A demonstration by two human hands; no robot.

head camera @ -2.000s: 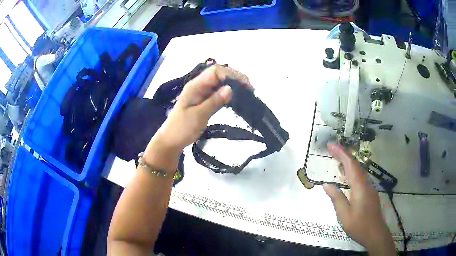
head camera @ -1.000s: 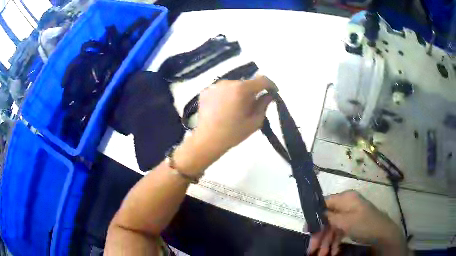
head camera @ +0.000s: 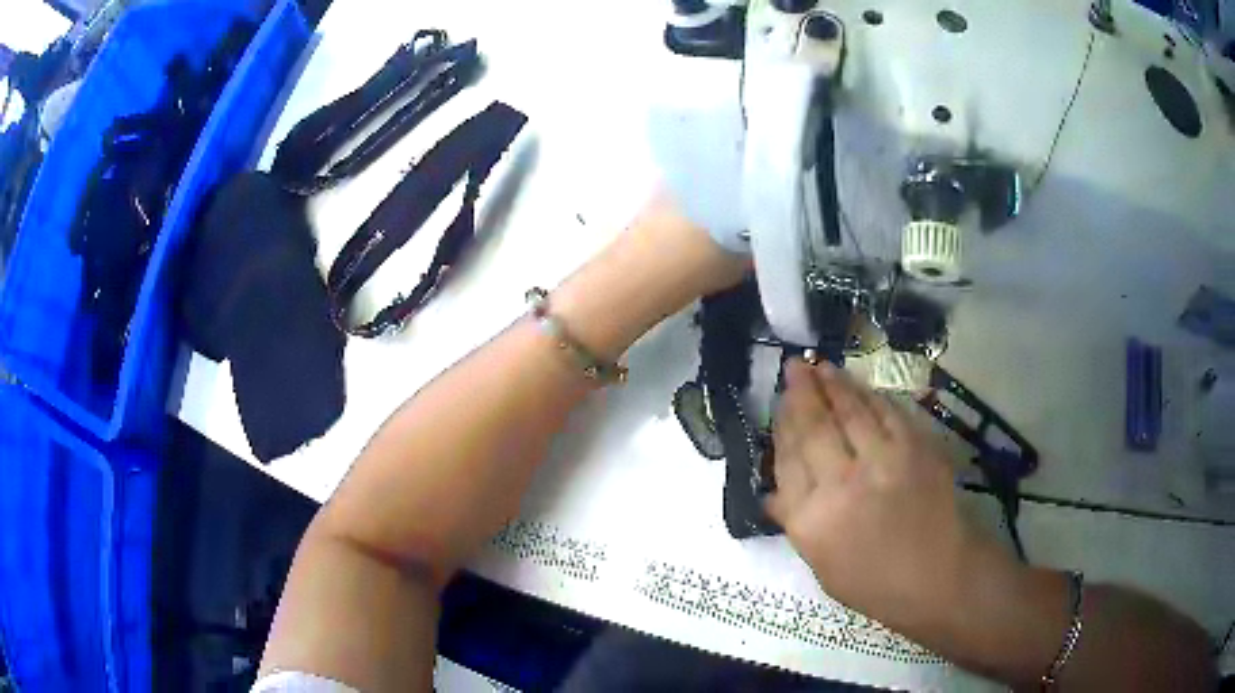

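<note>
A black zipper strip (head camera: 729, 406) lies at the sewing machine's needle area, its near end hanging toward the table's front edge. My right hand (head camera: 860, 474) presses on the strip with fingertips close to the presser foot, which the fingers and machine head partly hide. My left hand (head camera: 691, 251) reaches behind the machine head (head camera: 786, 176); its fingers are hidden there. Two looped zipper strips, one (head camera: 420, 203) nearer and one (head camera: 373, 115) farther, lie on the table at left. Black fabric panels (head camera: 278, 325) lie beside them.
A blue bin (head camera: 203, 224) with black strips stands at left, with another blue bin (head camera: 54, 515) nearer. Black thread snips (head camera: 982, 427) on a dark cord and a purple-handled tool (head camera: 1144, 393) lie right of the needle. A printed ruler (head camera: 759, 602) runs along the front edge.
The strip has moved from in front of me to the needle area. My left hand has gone behind the machine head and my right hand onto the strip. The view has shifted closer to the machine.
</note>
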